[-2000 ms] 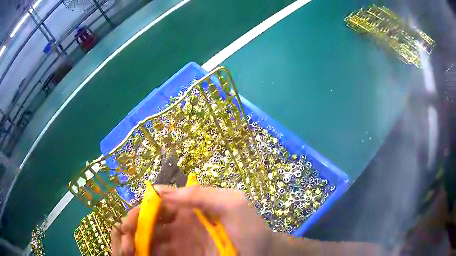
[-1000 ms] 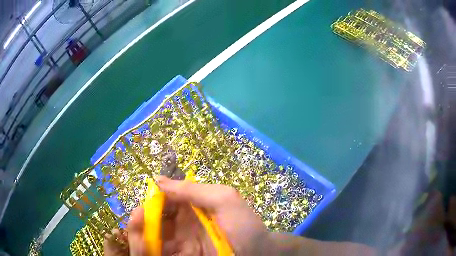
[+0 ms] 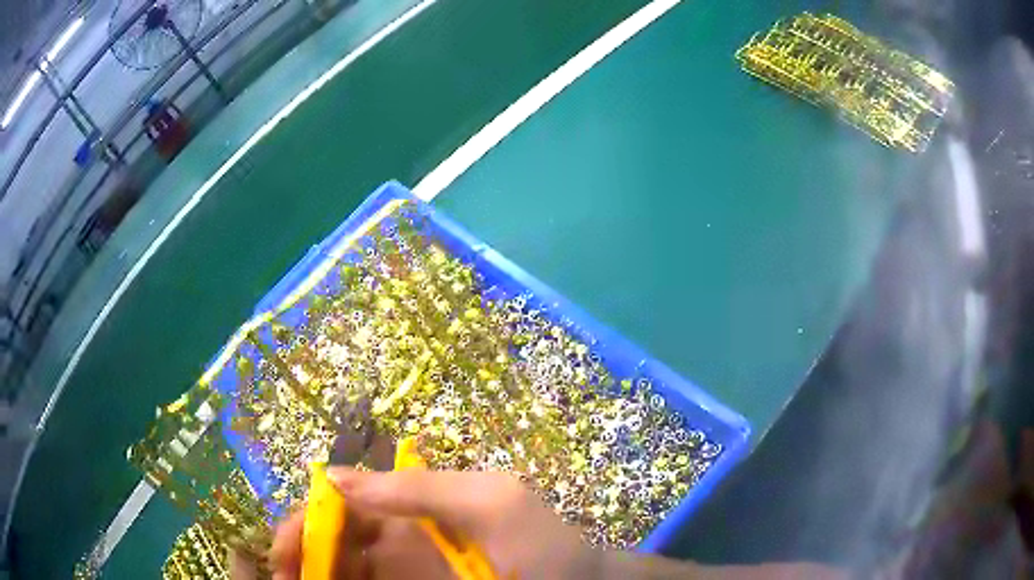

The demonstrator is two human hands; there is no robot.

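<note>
My right hand (image 3: pixel 454 515) comes in from the lower right and grips side cutters with yellow-orange handles (image 3: pixel 323 523). Their dark jaws (image 3: pixel 357 436) are blurred against the gold pieces. A gold parts frame (image 3: pixel 255 323) is held up over the left part of a blue tray (image 3: pixel 590 323), its long pale edge slanting down left past the rim. The tray holds many loose gold and silvery pieces (image 3: pixel 635 453), some ring-shaped. A blurred patch of skin shows at the bottom edge, left of the cutters; I cannot tell if it is my left hand.
A gold grid stack (image 3: pixel 210 544) lies at the lower left, partly behind the held frame. A gold lattice bundle (image 3: pixel 850 79) lies on the green bench (image 3: pixel 635 170) at the upper right. A white line (image 3: pixel 544 102) runs along the bench. A fan (image 3: pixel 157 28) and railings stand at the upper left.
The tray and far bundle have shifted left in the picture. The cutters and my right hand sit a little lower and further left. The held frame has also moved down left and is more blurred.
</note>
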